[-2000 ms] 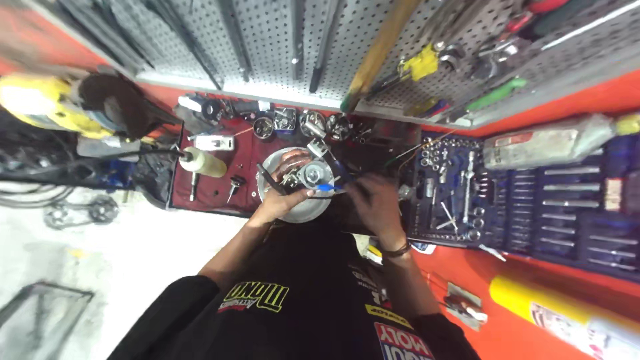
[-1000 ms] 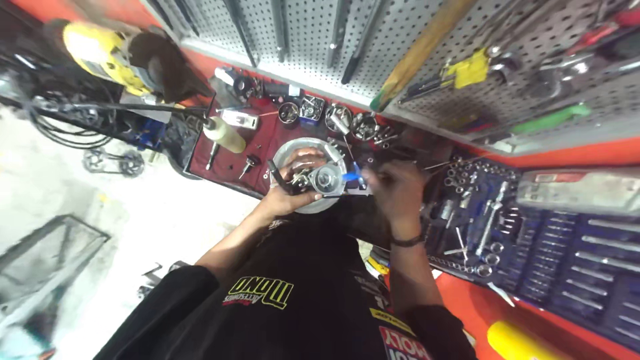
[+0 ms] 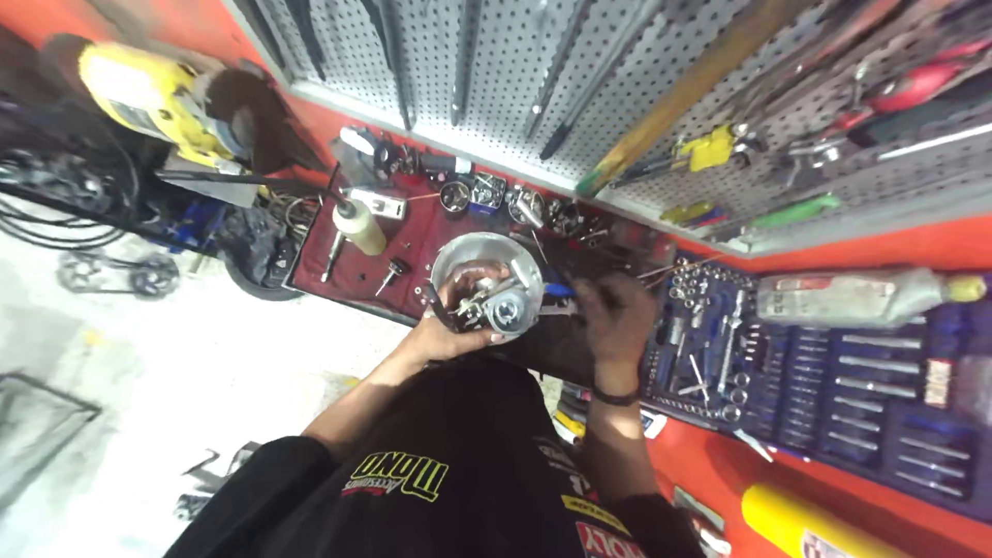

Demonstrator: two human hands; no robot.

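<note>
My left hand (image 3: 457, 329) is closed around a metal carburetor-like part (image 3: 504, 308) with a black hose attached, over a round, pale bowl (image 3: 457, 249). Just right of the part is a blue-handled tool (image 3: 558, 290), its working end hard to make out. My right hand (image 3: 618, 314) is blurred beside the blue handle; whether its fingers touch the handle cannot be seen.
A bottle (image 3: 360, 226) and small parts tins (image 3: 455, 197) stand on the red cloth (image 3: 418, 248). To the right lies a blue socket set case (image 3: 783, 372). Tools hang on the pegboard (image 3: 511, 85); a yellow bench grinder (image 3: 147, 93) is at upper left.
The left hand still holds the metal part over the bowl. The right hand remains near the blue handle, blurred in every frame. The view has shifted and come nearer.
</note>
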